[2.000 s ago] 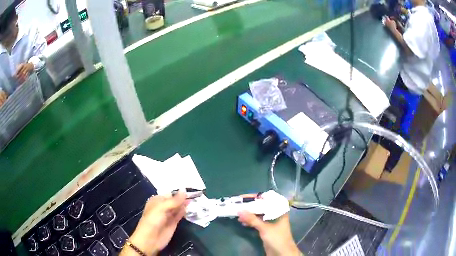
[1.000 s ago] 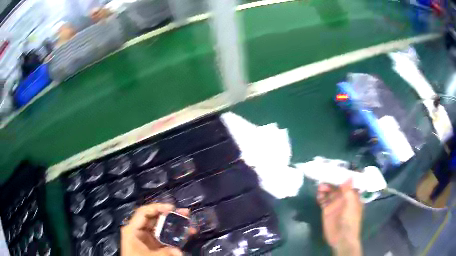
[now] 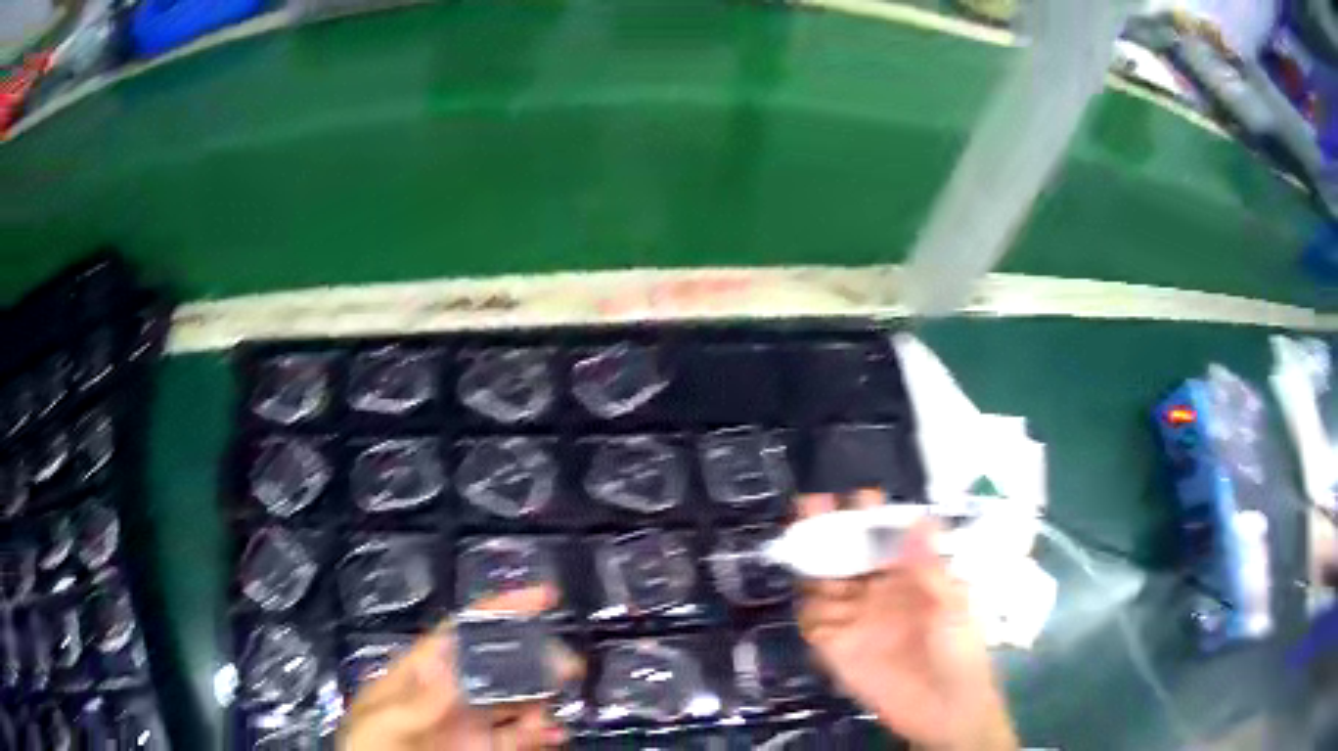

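Observation:
My left hand [image 3: 418, 690] holds a watch housing [image 3: 506, 660] by its edges, between thumb and fingers, above the lower middle of the black blister tray [image 3: 734, 379]. The housing looks dark and rounded-square, but is blurred. My right hand [image 3: 910, 646] holds the white dispensing syringe [image 3: 844, 543] above the tray's right part. The syringe lies roughly level, with its thin tip pointing left towards the housing, apart from it. The tray's pockets hold several clear-covered pieces; a few pockets at the upper right are empty.
White wiping paper [image 3: 1013, 455] lies right of the tray. The blue dispenser controller [image 3: 1206, 506] with its lit red switch stands at the right. A second black tray [image 3: 59, 514] is at the far left. A cream divider [image 3: 587, 299] and pale post [image 3: 1013, 162] stand behind.
The view has swung left and over the tray. The syringe, earlier held in both hands, is now in my right hand and nearer the housing. My left hand took the housing by one second ago.

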